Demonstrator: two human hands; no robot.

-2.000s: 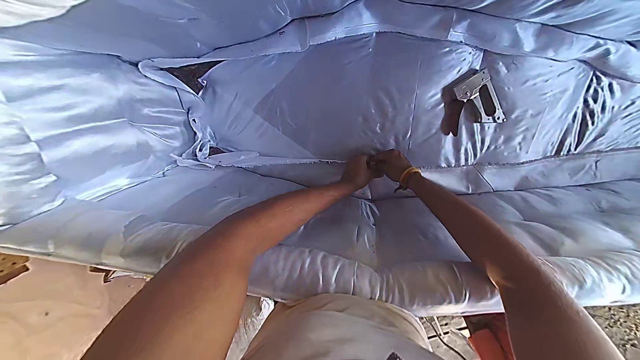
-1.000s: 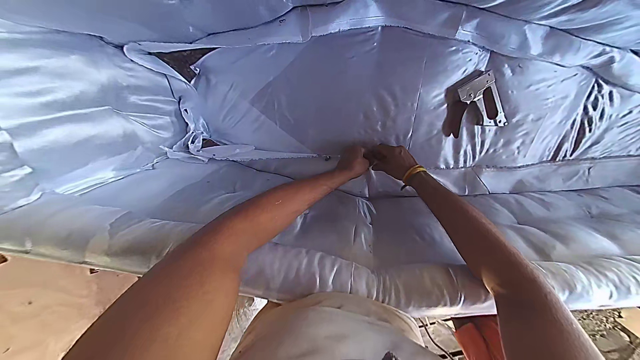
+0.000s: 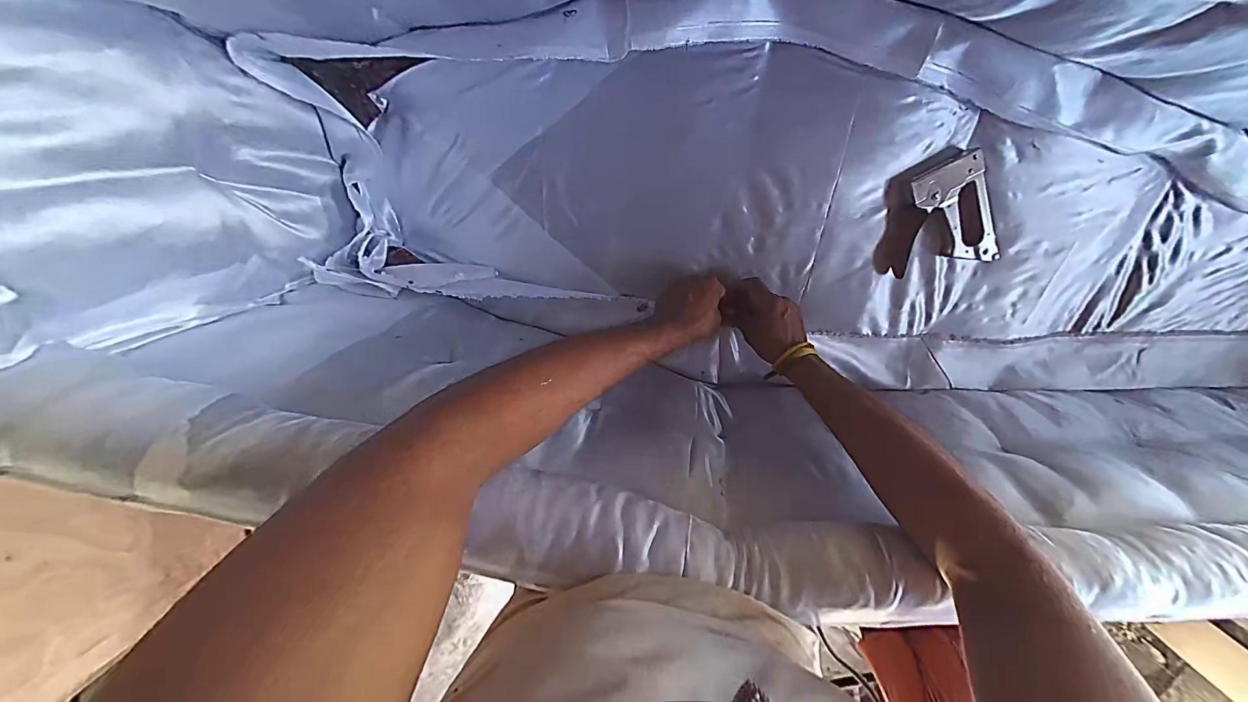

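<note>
Shiny pale blue-grey upholstery fabric (image 3: 682, 175) covers a long padded piece of furniture. At its lower seam my left hand (image 3: 690, 307) is closed on the edge of a fabric strip (image 3: 546, 310). Touching or almost touching it, my right hand (image 3: 768, 317), with a yellow band at the wrist, is closed at the same seam; whether it grips the strip or something small is hidden by the fingers. A metal staple gun (image 3: 960, 200) lies on the fabric, up and to the right of both hands.
A padded roll (image 3: 624, 526) runs along the near edge, against my body. Dark gaps in the fabric (image 3: 356, 83) show at the upper left. A reddish cloth (image 3: 912, 663) is below the near edge at right, and a brownish flat surface (image 3: 88, 575) is at lower left.
Both hands stay close together at the lower seam, with only slight movement. The staple gun lies where it was.
</note>
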